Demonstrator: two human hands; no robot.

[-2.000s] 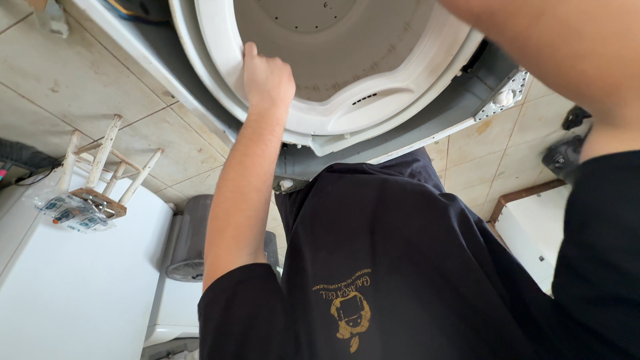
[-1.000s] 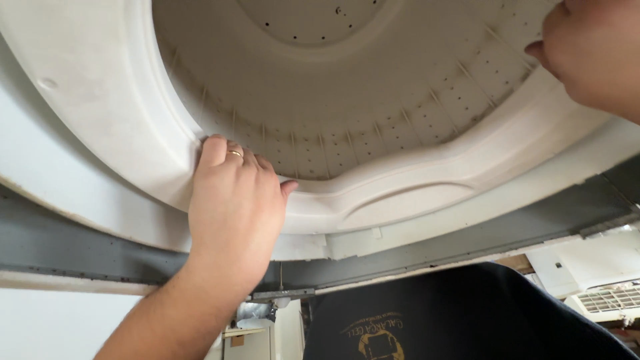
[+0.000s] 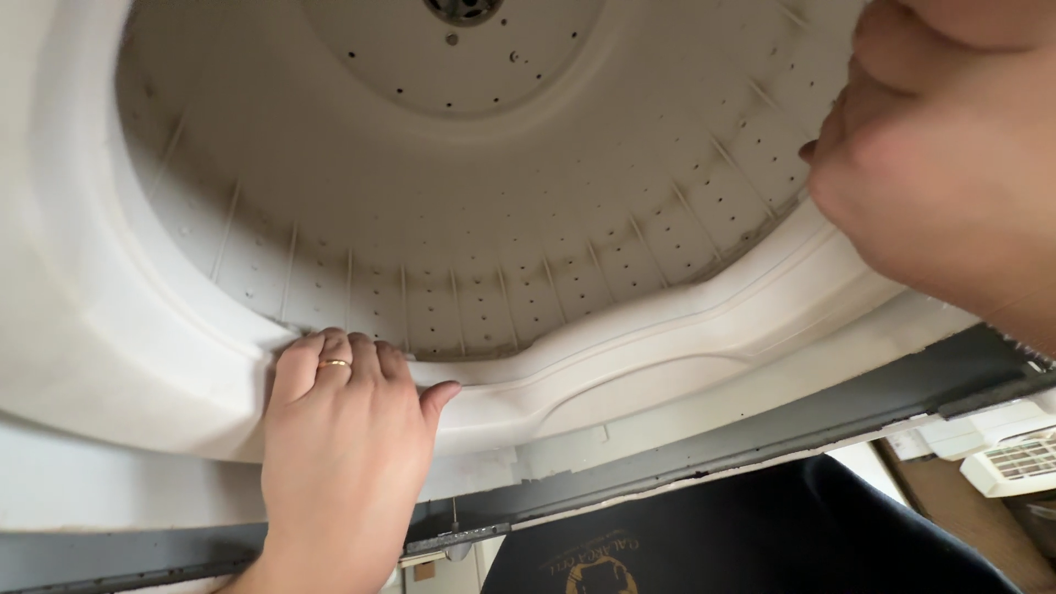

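A top-load washing machine's plastic tub (image 3: 462, 190), with rows of small holes and ribs, fills the upper view. Around its mouth runs a pale plastic balance ring (image 3: 627, 355). My left hand (image 3: 346, 437), with a gold-coloured ring on one finger, is hooked over the ring's inner edge at the lower left, fingertips inside the tub. At the upper right my right hand (image 3: 949, 148) is curled at the ring's inner edge; its fingertips are hidden. A dark round opening (image 3: 464, 8) shows at the centre of the tub's bottom.
The grey metal edge of the washer cabinet (image 3: 676, 462) runs below the ring, with worn, rusty spots. Beneath it is the dark shirt (image 3: 742, 536) that I wear, with a printed emblem. A white slatted plastic part (image 3: 1019, 466) lies at the lower right.
The view has moved much closer over the tub. My right hand, whose fingers were out of frame two seconds ago, now shows at the ring's edge. My left hand stays on the ring.
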